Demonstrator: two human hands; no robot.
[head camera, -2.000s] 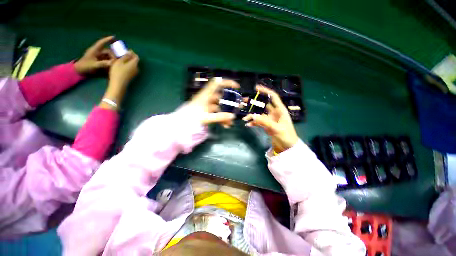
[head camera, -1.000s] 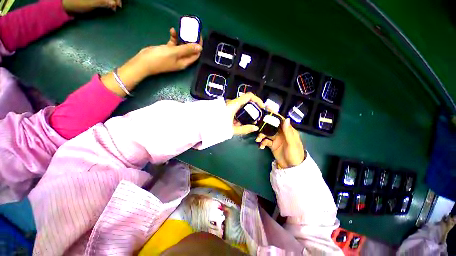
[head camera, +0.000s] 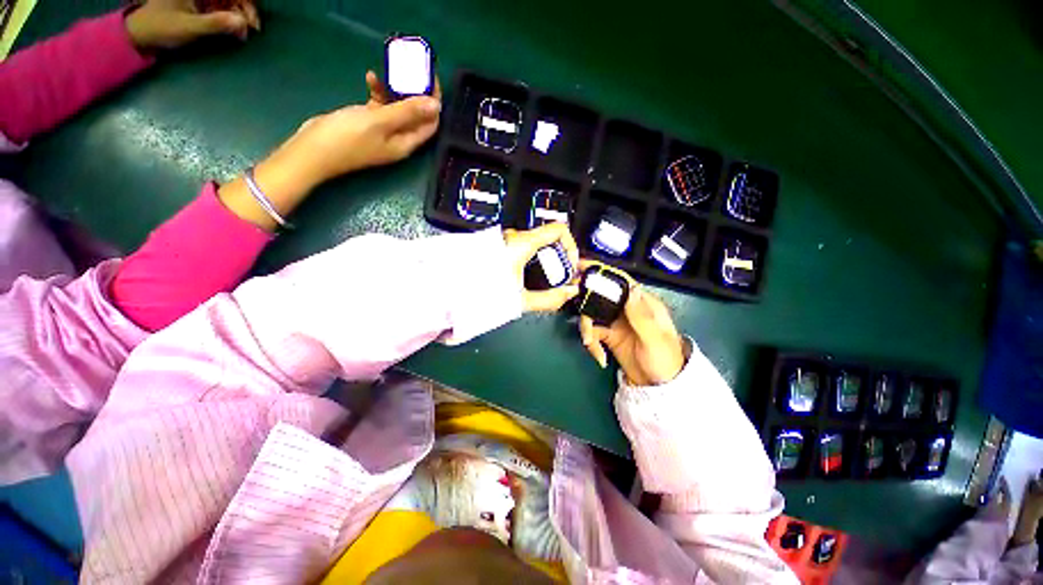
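Observation:
My left hand (head camera: 547, 270) holds a black square watch head (head camera: 554, 266) by its edges, its face partly lit white. My right hand (head camera: 636, 331) holds a second watch head (head camera: 603, 294) with a white area on a dark face. The two units are close together over the near edge of a black pocket tray (head camera: 592, 176). The tray has two rows of pockets. Several pockets hold units with lit faces, some showing grid lines. One back pocket (head camera: 627, 153) looks dark and empty, and one (head camera: 547, 135) shows a small white patch.
A neighbour's hand (head camera: 360, 143) at the left holds up a white-lit unit (head camera: 409, 65) beside the tray. Another hand (head camera: 194, 21) is at the upper left. A second black tray (head camera: 858, 418) with units lies at right. A red tray (head camera: 804, 549) shows at lower right.
Over two seconds, the view has shifted, and the neighbour's hand with a lit unit is now near the tray. Since one second ago, my two held units have moved slightly apart.

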